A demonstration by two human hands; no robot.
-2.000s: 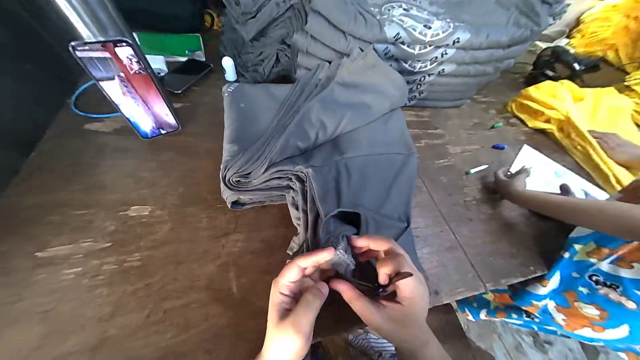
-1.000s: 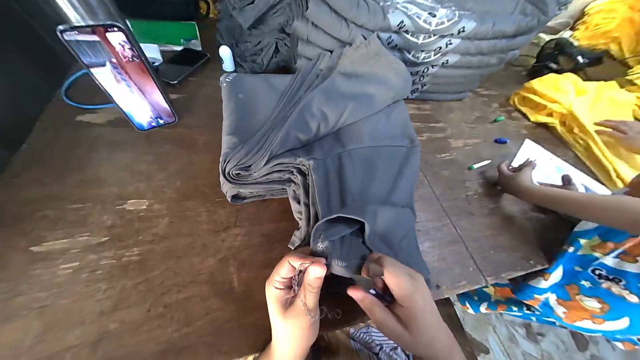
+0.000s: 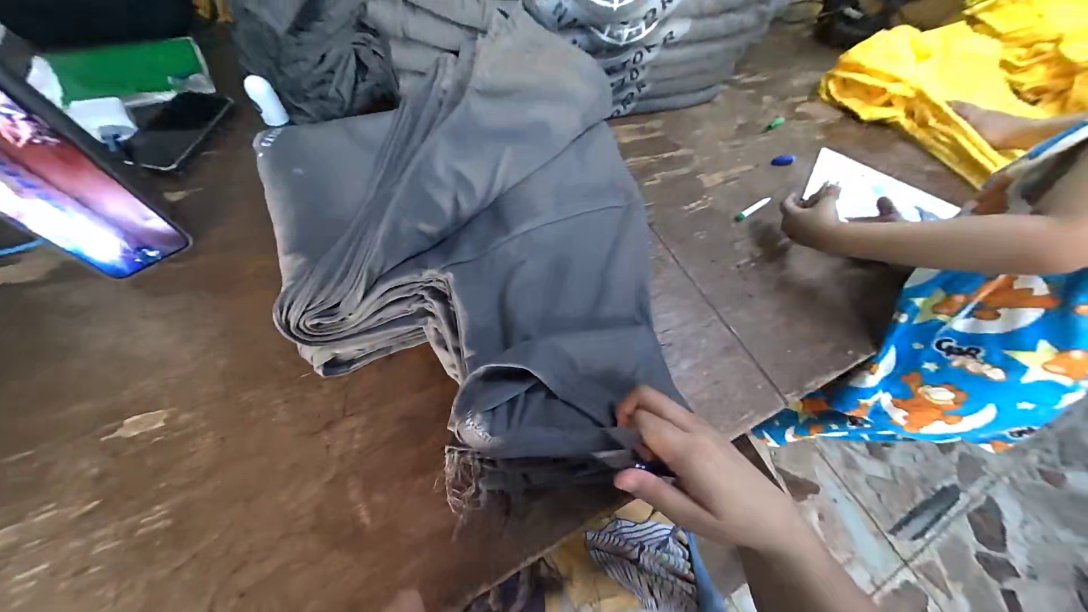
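A stack of folded grey garments (image 3: 544,246) lies on the wooden table, its near end reaching the front edge. At that end a hemmed opening (image 3: 510,408) gapes, with whitish marks on its inner side and frayed threads (image 3: 463,480) hanging just below. My right hand (image 3: 697,467) is at the right of this opening, fingers curled round a small dark tool (image 3: 650,467), possibly thread snips, against the cloth edge. Only a blurred bit of my left hand (image 3: 404,600) shows at the bottom edge, away from the cloth; its fingers are hidden.
A lit phone (image 3: 85,178) stands at the left, with a dark phone (image 3: 178,127) and a white-capped bottle (image 3: 265,100) behind. Printed grey garments (image 3: 663,51) are piled at the back. At right, another person's hand (image 3: 812,221) rests by white paper (image 3: 875,187), near yellow cloth (image 3: 918,76) and a marker (image 3: 753,209).
My left hand has left the cloth opening and dropped to the bottom edge of the view. My right hand stays at the opening's right side. The view has shifted closer to the cloth.
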